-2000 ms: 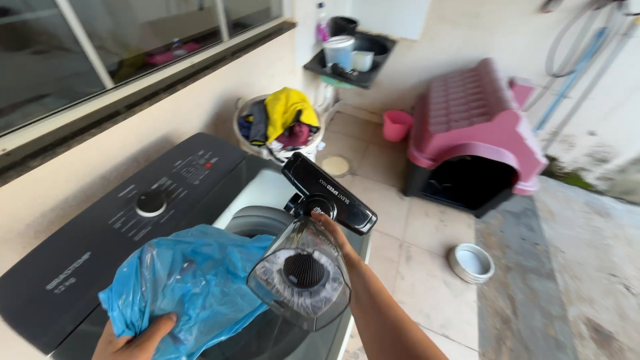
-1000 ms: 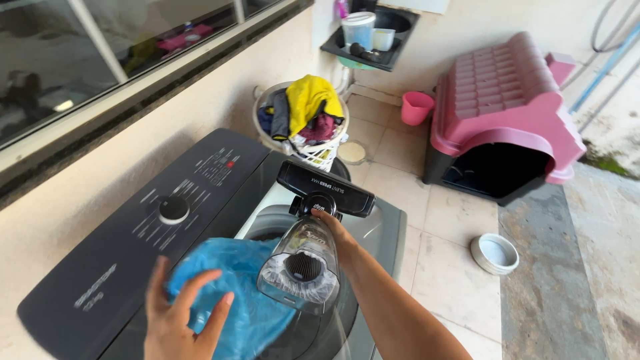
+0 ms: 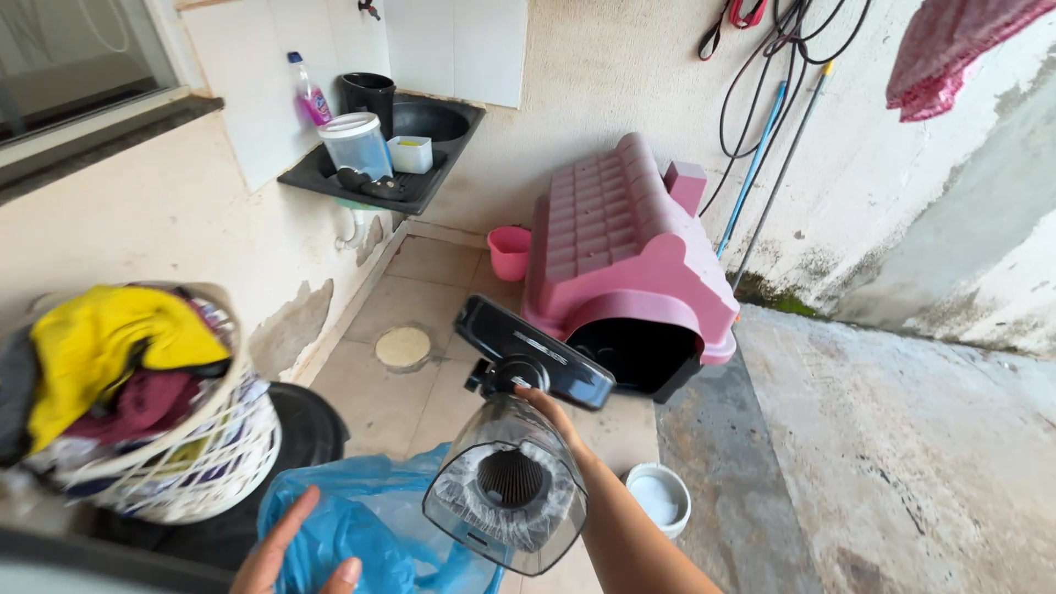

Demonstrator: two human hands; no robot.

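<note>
My right hand (image 3: 549,417) holds a vacuum cleaner's clear dust container (image 3: 511,487), joined to a black floor nozzle (image 3: 535,351). The container's open end faces me and shows a dark pleated filter (image 3: 510,478) ringed by pale fluffy dust. At the lower left, my left hand (image 3: 297,553) is partly in view with thumb and finger apart, against a blue plastic bag (image 3: 355,516). Whether its hidden fingers hold the bag cannot be told. The bag lies just left of the container and partly behind it.
A white laundry basket (image 3: 239,445) heaped with clothes is at left. Above it, a black sink (image 3: 445,165) holds tubs and a bottle. A pink pet house (image 3: 619,247), a pink bucket (image 3: 510,254) and a white bowl (image 3: 657,499) stand on the floor. Hoses (image 3: 792,41) hang on the wall.
The view has swung away from the washing machine towards the pet house and sink. The blue bag, over the machine earlier, now shows against the floor beside the basket. The right hand keeps holding the vacuum part.
</note>
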